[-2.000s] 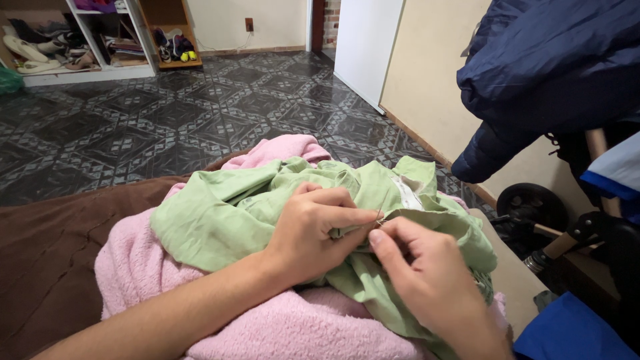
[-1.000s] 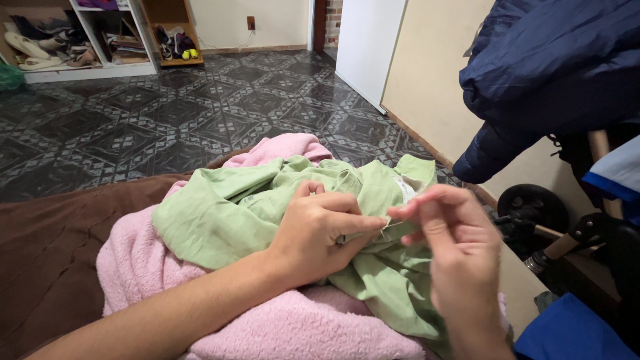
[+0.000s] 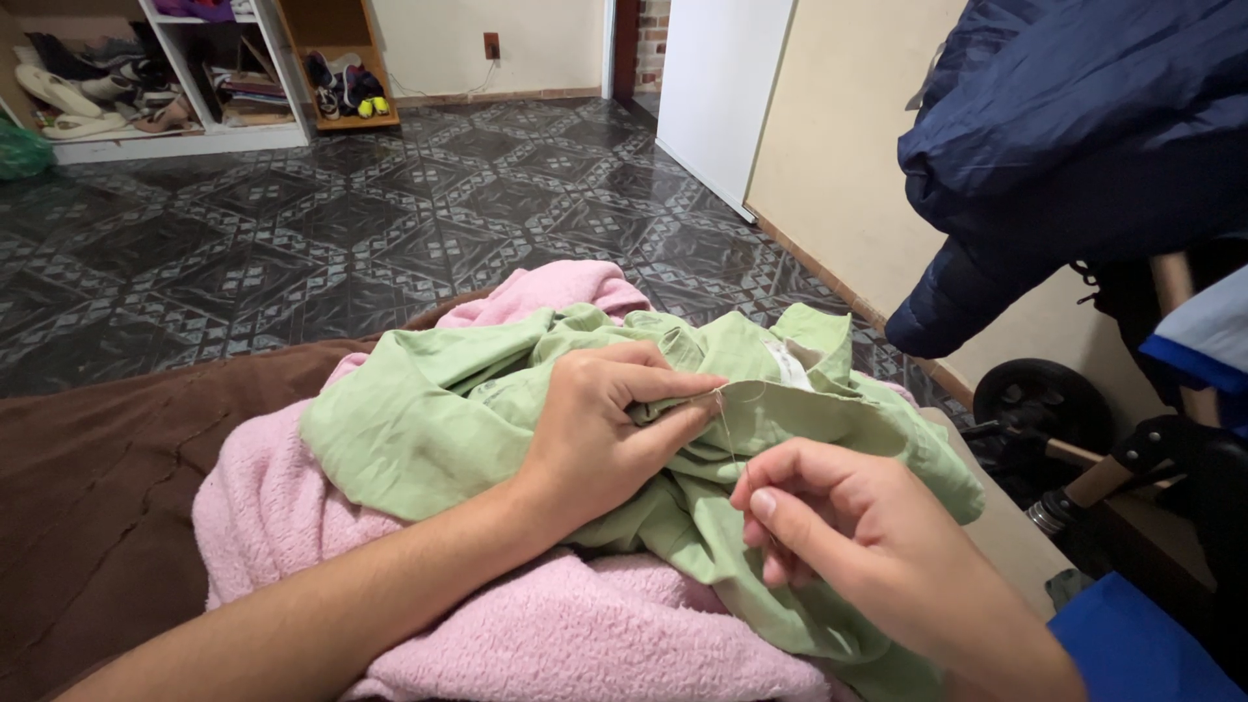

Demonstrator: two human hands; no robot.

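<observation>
Light green fabric (image 3: 439, 419), crumpled, lies on a fluffy pink blanket (image 3: 585, 634). My left hand (image 3: 624, 409) pinches the edge of the green fabric between thumb and index finger. From that edge a thin pale thread (image 3: 729, 437) runs down to my right hand (image 3: 819, 517), whose thumb and index finger are closed on it, a little below and right of the left fingertips. Whether a needle is between the right fingers cannot be told. A white tag (image 3: 788, 365) shows on the green fabric just beyond the pinched edge.
Brown quilted fabric (image 3: 107, 487) spreads at the left under the pink blanket. At the right hangs a dark blue padded jacket (image 3: 1082, 146), above a black wheel (image 3: 1041, 405) and a blue item (image 3: 1131, 639). Shelves with shoes (image 3: 185, 144) stand across the dark tiled floor (image 3: 468, 205).
My right hand was at the fabric edge beside the left fingertips, then drew away to the right, and is now lower with the thread stretched from the edge. My left hand has kept its pinch.
</observation>
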